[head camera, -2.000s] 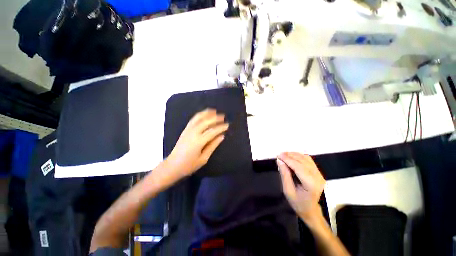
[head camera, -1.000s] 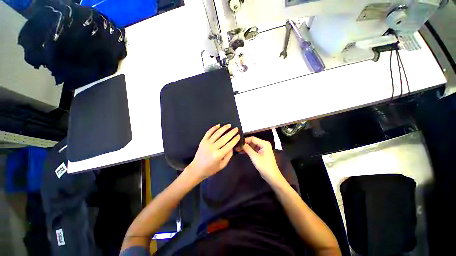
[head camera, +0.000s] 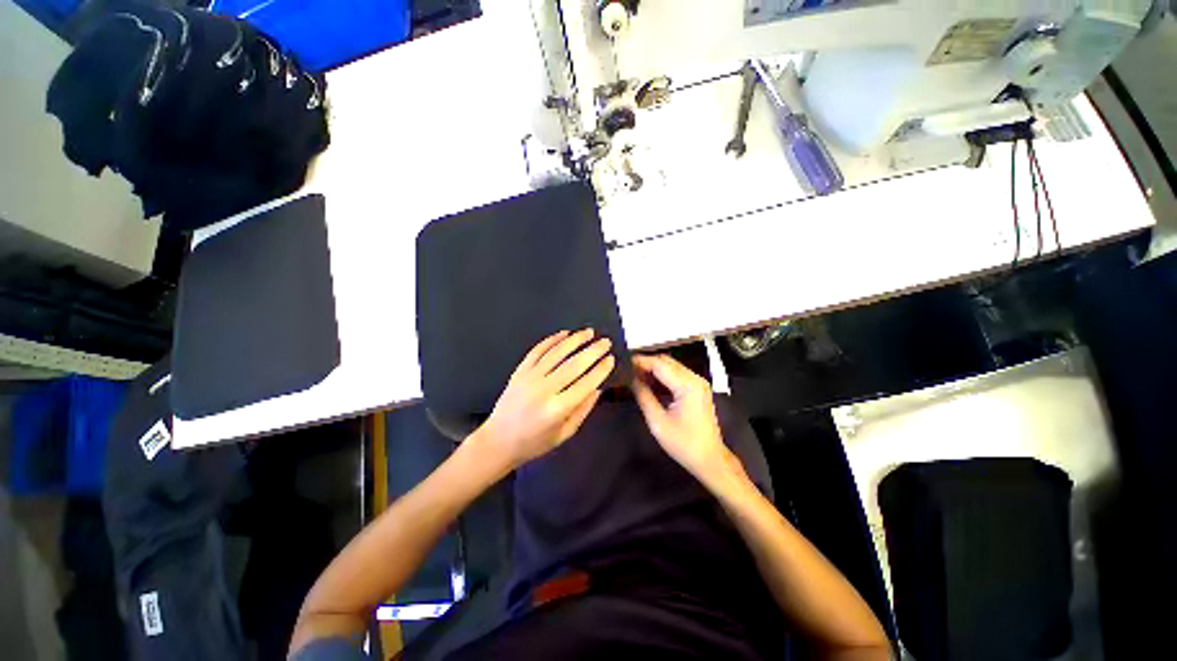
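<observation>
A black fabric panel (head camera: 510, 278) with rounded corners lies flat on the white table, its lower edge over the table's front edge. Its upper right corner is at the presser foot and needle area (head camera: 587, 162) of the sewing machine. My left hand (head camera: 555, 394) lies flat on the panel's lower right part, fingers slightly spread. My right hand (head camera: 675, 411) pinches the panel's lower right edge between thumb and fingers. The fingertips of both hands are close together.
A black panel stack (head camera: 258, 310) lies at the table's left end, beside a bulky black zippered pile (head camera: 194, 116). A purple-handled tool (head camera: 809, 155) and small wrench (head camera: 741, 114) lie under the machine arm (head camera: 891, 39). Black panels (head camera: 977, 555) lie lower right. Labelled dark panels (head camera: 174, 504) hang lower left.
Since the earliest frame, my right hand has moved left to the panel's edge and my left hand has moved down the panel. Over the last second the hands have barely moved.
</observation>
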